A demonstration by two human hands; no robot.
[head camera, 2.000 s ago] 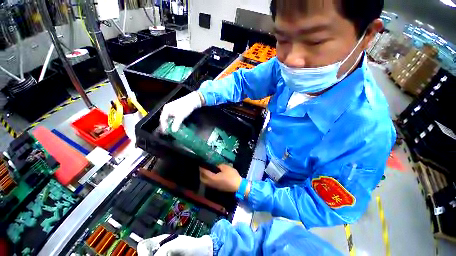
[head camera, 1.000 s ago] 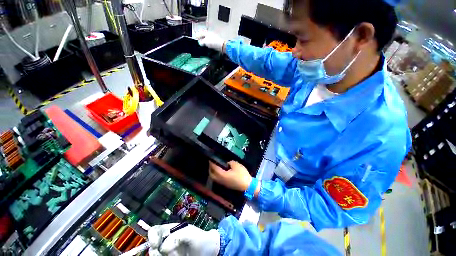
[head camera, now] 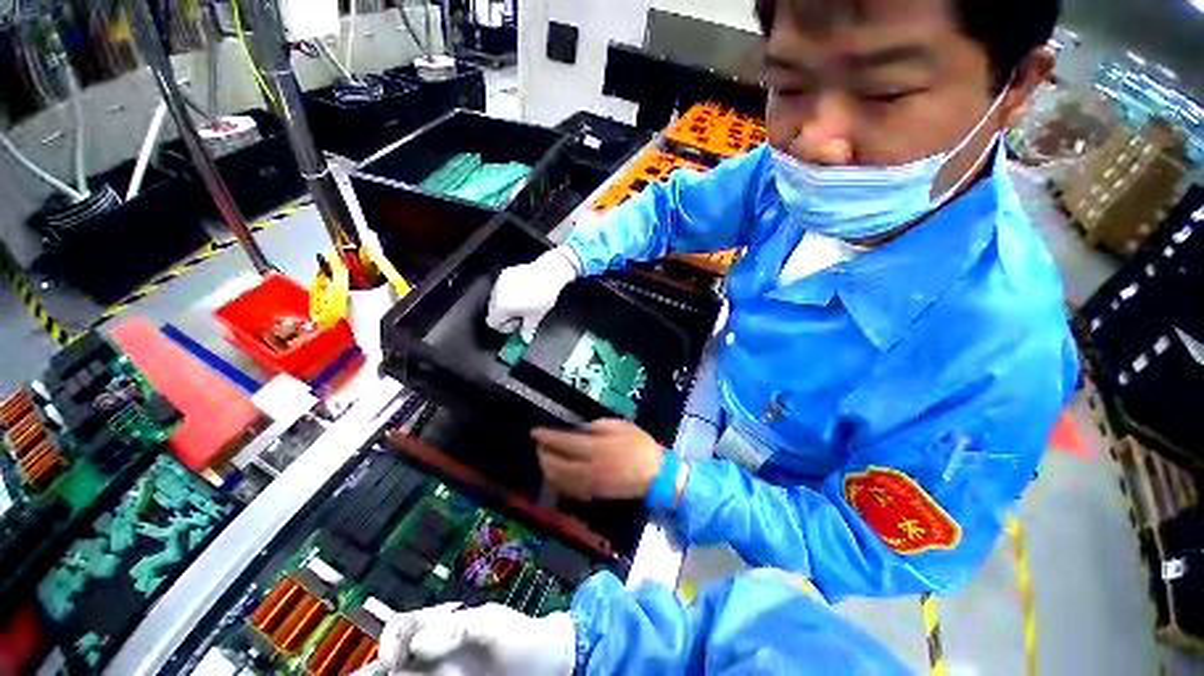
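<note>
My right hand point(head camera: 482, 643), in a white glove, is at the bottom edge, partly cut off, over the large green power circuit board point(head camera: 436, 535). Its fingers are curled around a thin marker pen, of which only a pale tip seems to show at the bottom edge. The board carries orange-copper inductors point(head camera: 297, 615), black blocks point(head camera: 363, 499) and a multicoloured toroid coil point(head camera: 491, 552). It lies in a carrier with a red-brown edge bar point(head camera: 495, 494). My left hand is not in view.
Another person point(head camera: 885, 330) holds a tilted black tray point(head camera: 442, 324) with small green boards point(head camera: 601, 370) over the carrier's far end. A black tote point(head camera: 456, 139), red parts bin point(head camera: 280, 324), yellow tape rolls point(head camera: 328, 291) and orange fixtures point(head camera: 713, 128) lie beyond. Another board sits left.
The other person's gloved hand has moved from the black tote into the tray, at a small green board. My right hand stays low over the board; the pen's dark part no longer shows.
</note>
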